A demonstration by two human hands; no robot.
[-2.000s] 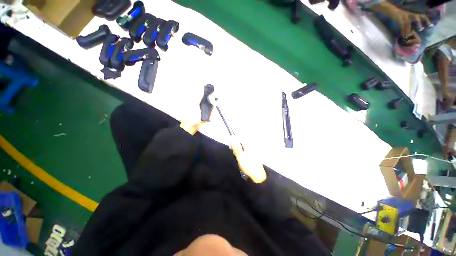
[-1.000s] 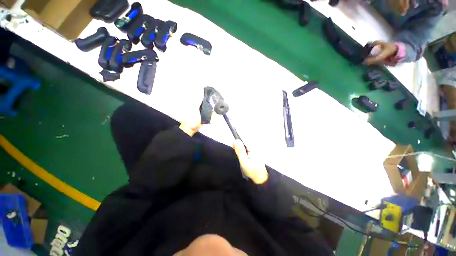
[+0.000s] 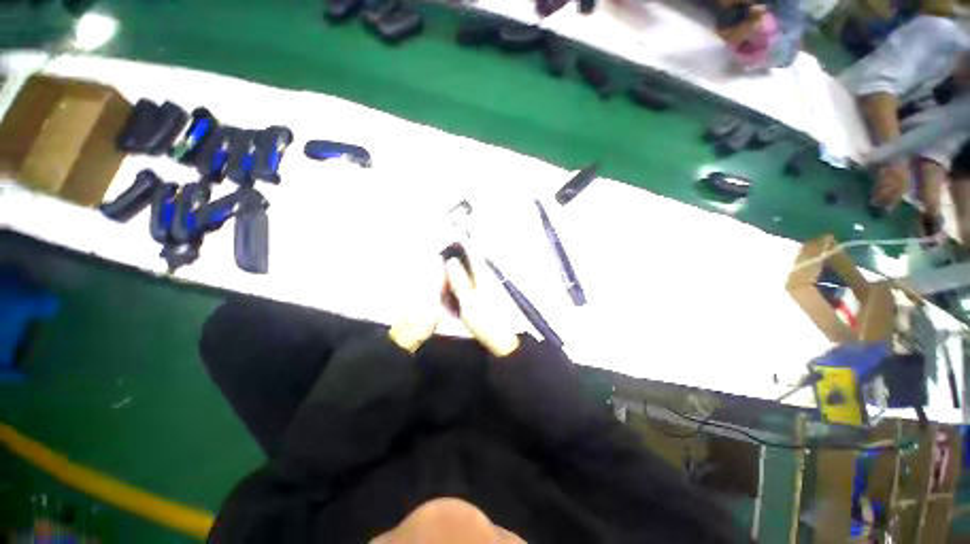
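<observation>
My left hand (image 3: 418,324) and my right hand (image 3: 479,308) are close together at the bench's near edge. Between them they hold a dark device housing (image 3: 455,253), mostly hidden by the fingers. The hammer lies on the white bench (image 3: 404,228), its dark handle (image 3: 521,301) just right of my right hand. A small silvery shape, apparently its head (image 3: 460,211), shows beyond the hands. A long flat dark tool (image 3: 561,255) lies right of the hammer.
Blue-trimmed housings (image 3: 244,155) cluster at left beside an open carton (image 3: 89,143). One housing (image 3: 337,151) lies apart. A small black piece (image 3: 578,183) is near the green conveyor (image 3: 447,101). A small carton (image 3: 814,271) and yellow-and-blue box (image 3: 838,393) are at right. People's arms show opposite.
My right hand has let go of the hammer, which now lies on the bench, and has joined my left hand at the housing. The view has turned and shifted.
</observation>
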